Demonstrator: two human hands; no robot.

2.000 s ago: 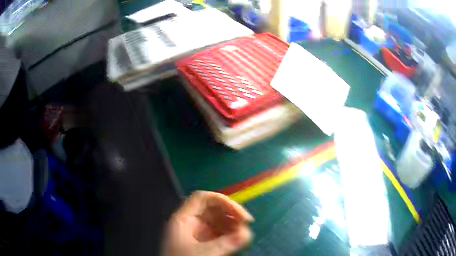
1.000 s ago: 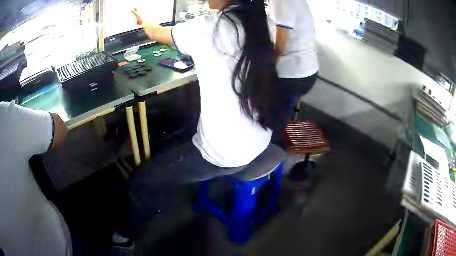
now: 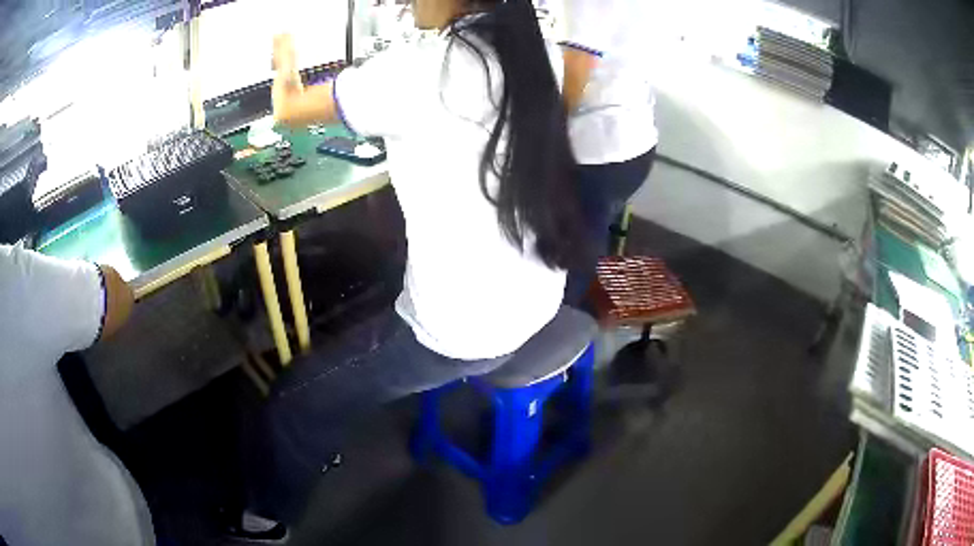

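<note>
Neither of my hands is in the picture. Nearest in front of me, at the right edge, is the bench with stacked white slotted trays [image 3: 916,375]. Part of a red tray [image 3: 951,501] shows below them, cut off by the picture's edge. A white sheet with a dark patch [image 3: 921,303] lies behind the slotted trays on the green mat.
A seated person in a white shirt [image 3: 470,213] is on a blue stool [image 3: 515,437]. Another person stands behind. A white sleeve [image 3: 64,299] shows at left. A black rack [image 3: 171,179] stands on another bench. A red slatted stool [image 3: 641,288] is on the floor.
Two seconds ago the view faced my bench, with one hand visible; it then swung to the co-workers. Since one second ago it has shifted slightly, and the seated person's raised forearm is more upright.
</note>
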